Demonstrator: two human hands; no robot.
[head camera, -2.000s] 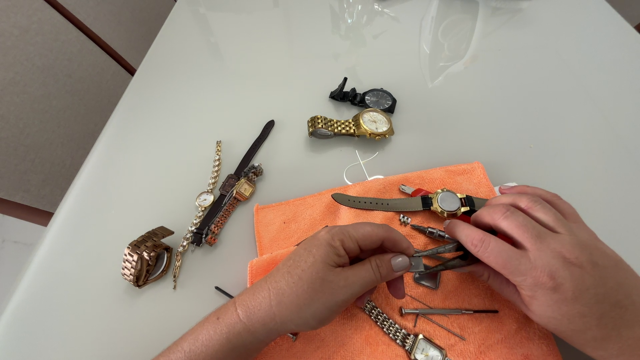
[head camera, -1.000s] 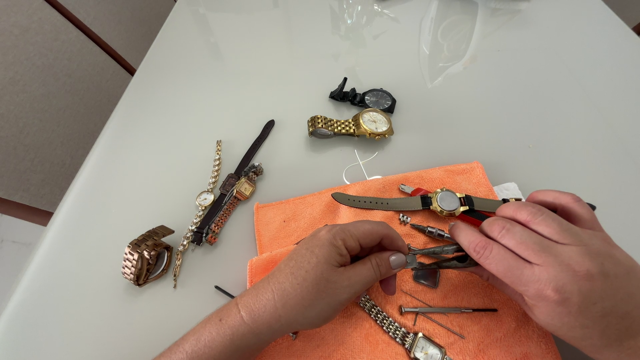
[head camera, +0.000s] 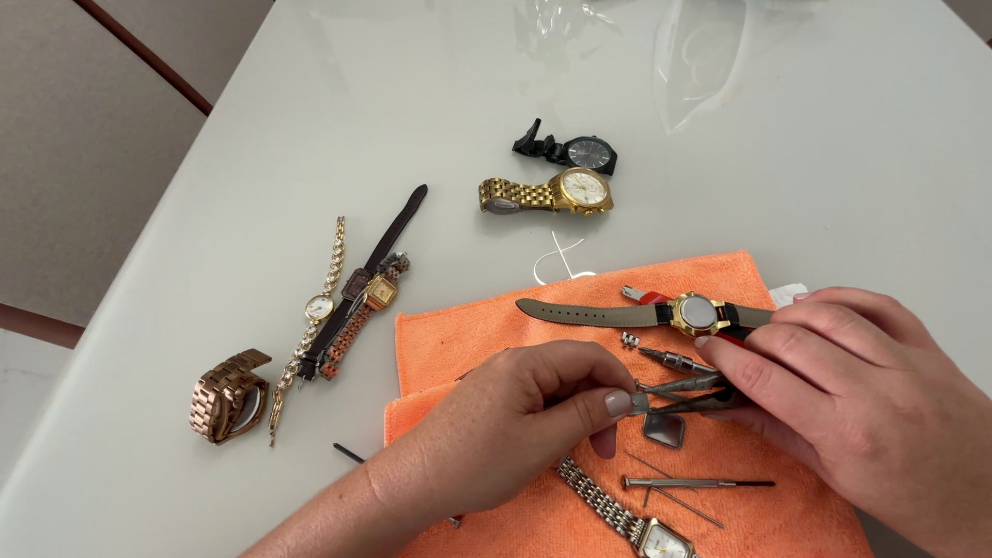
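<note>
Between the thumb and fingers of my left hand is a small metal piece, at the tips of metal pliers. My right hand is closed around the pliers' pivot end; the handles are hidden. Just behind them, a watch with a grey-lined strap lies back up across a red tool. A metal screwdriver-like tool and a few bracelet links lie beside the pliers. Below are a square case back, a precision screwdriver and a two-tone bracelet watch.
An orange cloth lies under the tools on a white table. Beyond it are a gold watch and a black watch. At left lie a rose-gold watch, a slim gold watch and strapped watches.
My right hand has shifted slightly, with its fingers now drawn back from the strapped watch's right side. My left hand stays at the pliers' tips with the small piece.
</note>
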